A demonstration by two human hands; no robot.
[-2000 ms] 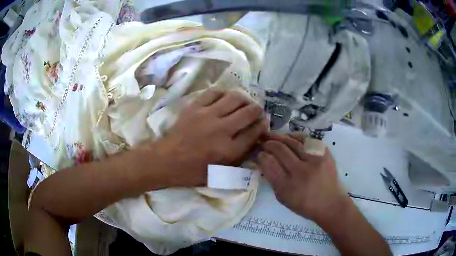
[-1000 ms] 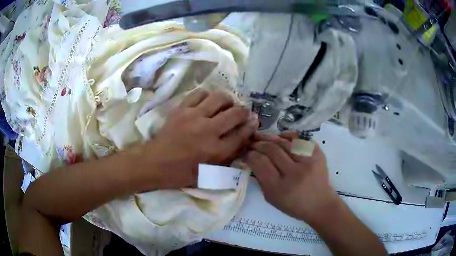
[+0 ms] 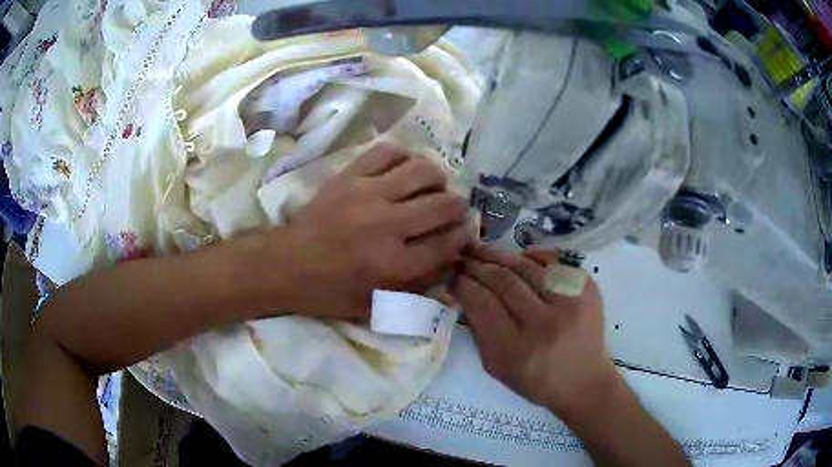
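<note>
The cream floral garment lies heaped on the left of the machine table, its plain lining folded open in a ring. My left hand presses on the cloth beside the needle area, fingers curled over the edge. My right hand meets it there, fingertips touching the cloth near the left fingertips. A white label sticks out below my left hand. A small cream piece sits at my right index finger. The presser foot and the stitched spot are hidden by the fingers.
The white lockstitch machine stands over the work at the upper right. Black thread snips lie on the bed at right. A bed ruler runs along the front edge. A cardboard box stands at lower left.
The view has shifted slightly. Both hands stay together at the needle area, and the white label is a little more curved than before.
</note>
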